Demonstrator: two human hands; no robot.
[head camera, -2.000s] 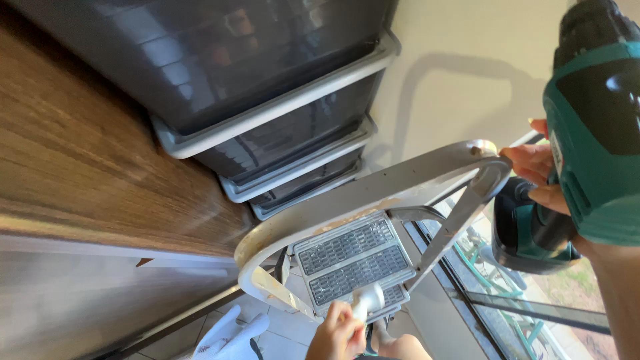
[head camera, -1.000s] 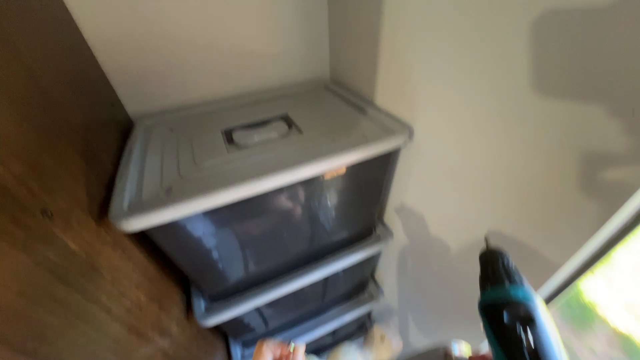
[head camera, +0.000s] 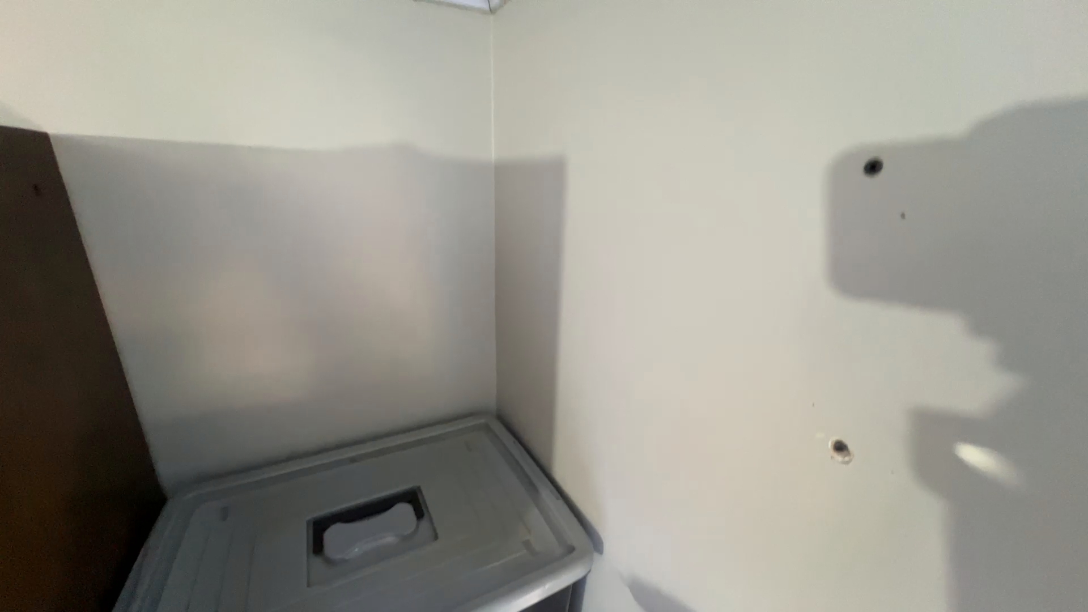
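Neither of my hands shows in the head view, and the cordless drill is out of sight too. On the right wall there are two holes: a dark upper hole lying within a shadow, and a lower hole with a pale, chipped rim. A tiny dark mark sits just below the upper one. A large shadow with a blocky outline falls over the wall's right part.
A grey plastic bin lid with a recessed handle fills the lower left, close against the wall corner. A dark brown wooden panel stands along the left edge.
The view has swung up from the stepladder and stacked bins to the wall corner. My right hand with the drill, and the fingers seen low in the frame, have left the view.
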